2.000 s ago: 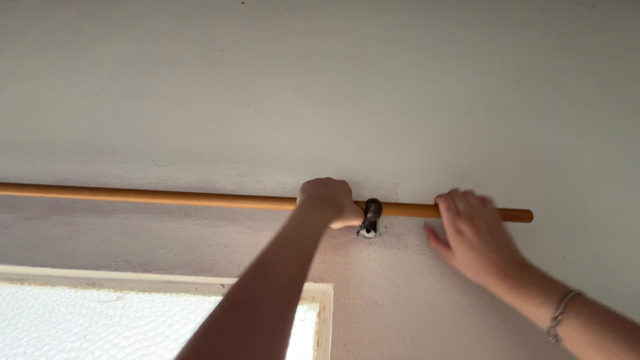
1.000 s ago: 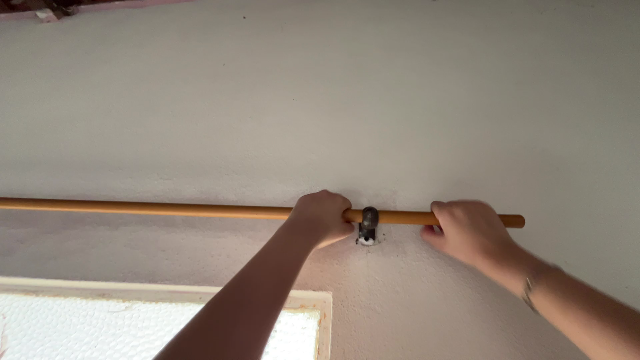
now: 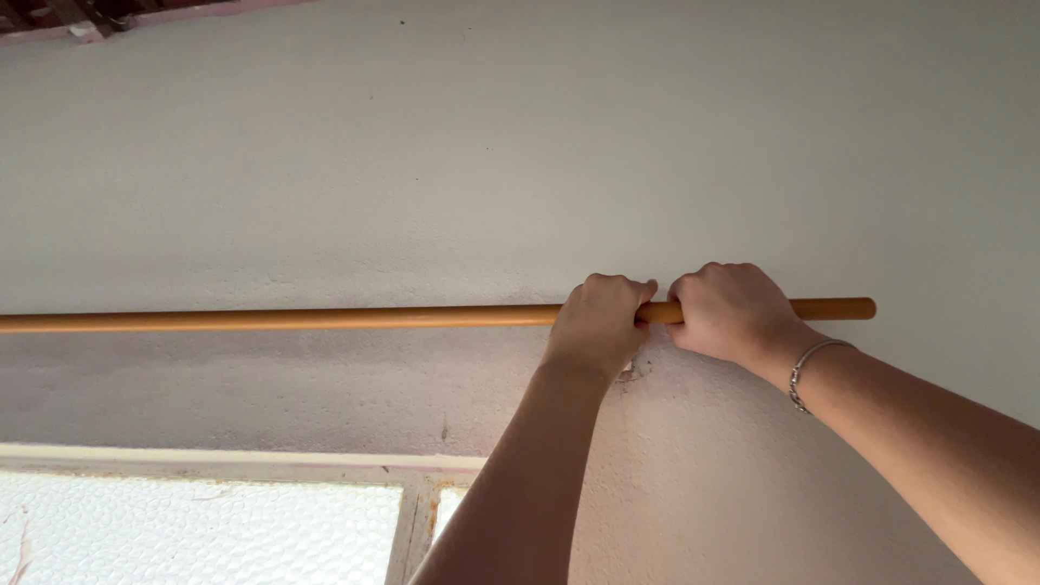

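Observation:
A long orange-brown curtain rod (image 3: 325,318) runs across the view in front of the wall, its right end showing past my hands. My left hand (image 3: 601,321) is closed around the rod. Just to its right, my right hand (image 3: 731,313), with a metal bracelet (image 3: 800,374) at the wrist, grips the rod too. A short stretch of rod shows between the hands. The dark rod bracket is not visible; my left hand may hide it. A small damaged, whitish spot (image 3: 626,372) shows on the wall just below my left hand.
Behind the rod is a rough painted wall (image 3: 406,187). Below left stands a window frame (image 3: 418,520) with textured bright glass (image 3: 203,528). Dark roof beams (image 3: 85,16) show at the upper left.
The bracket, seen between my hands earlier, is out of sight. My hands are closer together on the rod. My right hand, loosely open on the rod two seconds ago, is closed around it.

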